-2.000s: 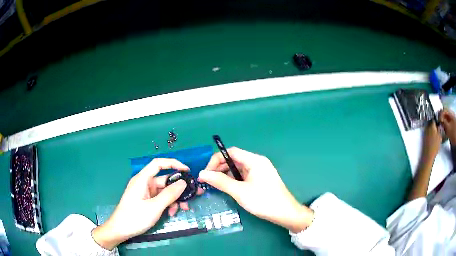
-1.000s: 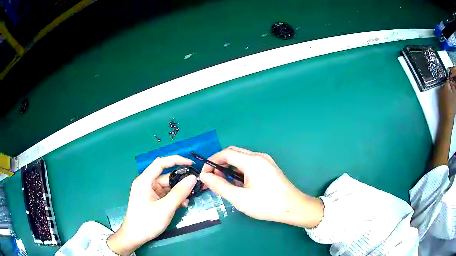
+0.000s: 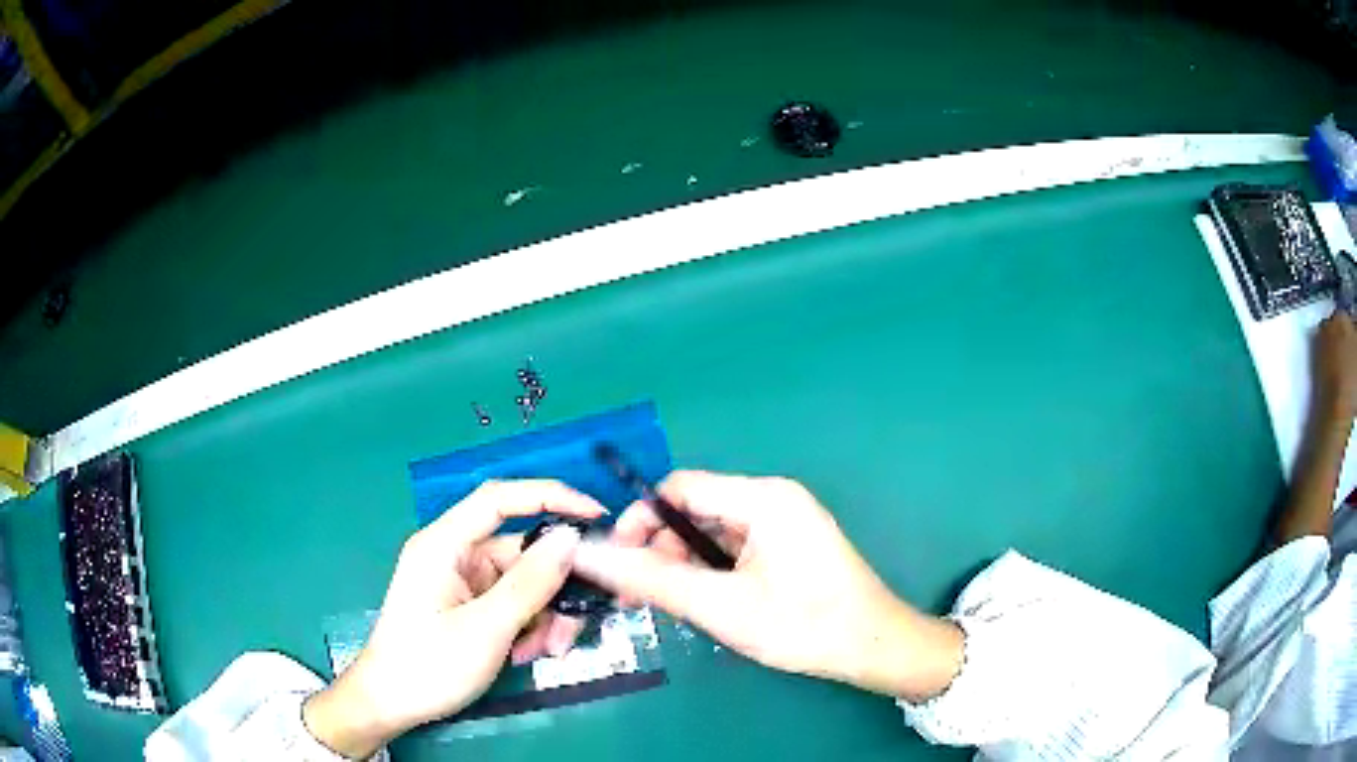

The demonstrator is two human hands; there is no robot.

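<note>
My left hand [image 3: 473,588] holds a small round black housing [image 3: 578,596], which is mostly hidden by my fingers. My right hand [image 3: 752,573] holds black tweezers [image 3: 670,514] slanted up to the left, and its fingertips meet the housing's top edge and my left thumb. The fingertips are blurred. A blue sheet [image 3: 514,454] lies just beyond my hands. A clear plastic bag [image 3: 603,655] with a dark strip [image 3: 581,695] lies under and below them. A loose pile of tiny components [image 3: 530,390] lies above the blue sheet.
A black component tray [image 3: 104,581] stands at the left. A white strip [image 3: 670,231] divides the mat from the belt, which carries a round black unit [image 3: 805,130] and another at far left. At right, a neighbour's arm [image 3: 1319,417] is beside a parts tray [image 3: 1274,250] on a white sheet.
The view has shifted. The belt unit appears farther left than before. The tweezers' slant has changed, and my right fingers now cover more of the housing.
</note>
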